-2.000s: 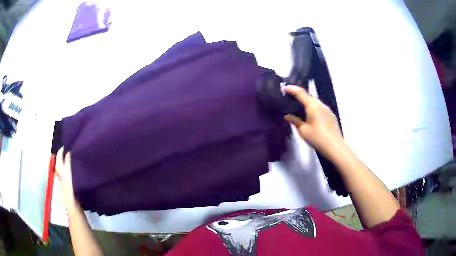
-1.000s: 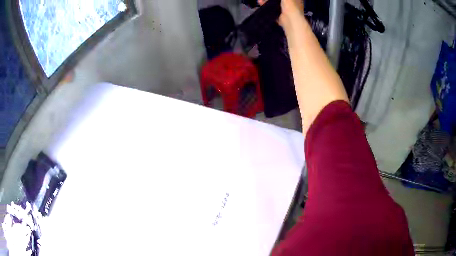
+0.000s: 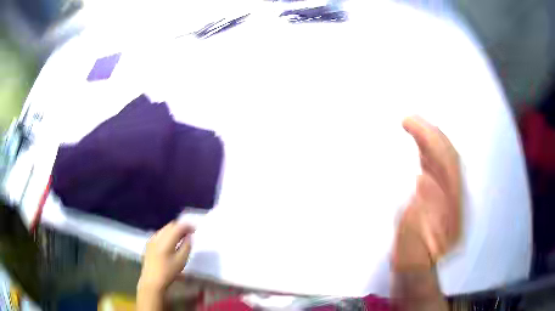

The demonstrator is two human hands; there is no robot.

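Note:
A stack of dark purple fabric pieces (image 3: pixel 131 167) lies on the left of the white table (image 3: pixel 316 152), with stepped edges and its right part folded or layered over. My left hand (image 3: pixel 165 252) is at the stack's lower right edge, fingers curled. Blur hides whether it grips the fabric. My right hand (image 3: pixel 435 194) is over the right side of the table, blurred, fingers extended and holding nothing.
A small purple rectangle (image 3: pixel 104 67) lies at the far left. Dark slim items (image 3: pixel 222 25) and a dark bundle (image 3: pixel 313 14) lie at the far edge. A red strip (image 3: pixel 42 203) is at the near left edge.
The view has swung back from the red stool to the table. My right hand has let go of the dark items it held. The purple stack looks smaller and more folded than two seconds ago.

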